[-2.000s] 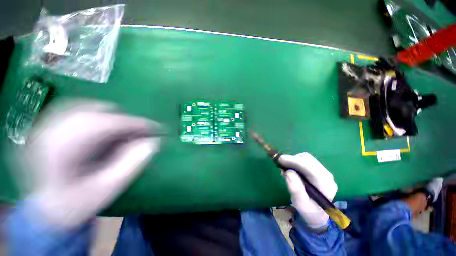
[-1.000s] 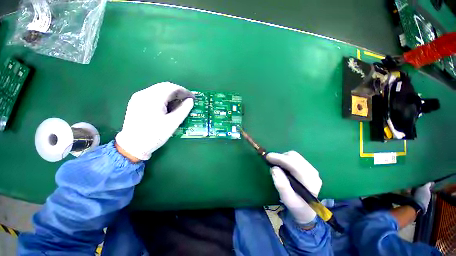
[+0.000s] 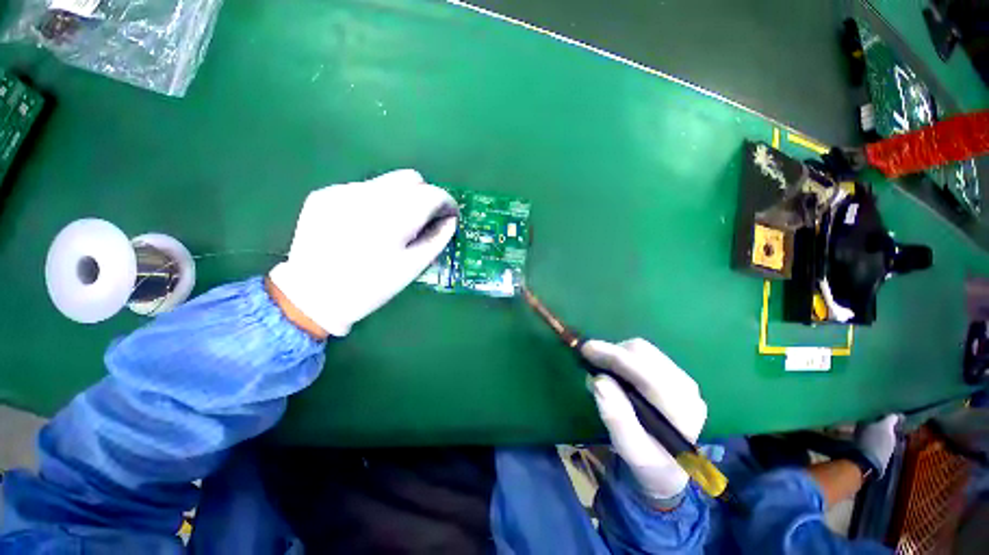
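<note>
A small green PCB panel (image 3: 493,244) lies on the green mat in front of me. My gloved left hand (image 3: 369,244) covers its left part, thumb and fingertips together over the board. A thin solder wire (image 3: 233,255) runs from the spool (image 3: 91,271) at the left to this hand; its end at the fingertips is too small to see. My gloved right hand (image 3: 647,417) holds the soldering iron (image 3: 640,407) like a pen. Its tip is at the panel's lower right corner; whether it touches is unclear.
A clear plastic bag (image 3: 146,43) lies at the upper left, a green board (image 3: 15,119) at the left edge. The iron stand (image 3: 851,255) is at the right, beside a red sleeve (image 3: 933,143) and a large PCB (image 3: 906,98). Another person's gloved hand (image 3: 881,439) is at the lower right.
My left hand came from the left, blurred, to over the panel, uncovering the spool, and has since moved slightly right across it. The iron tip has moved slightly left to the panel's corner.
</note>
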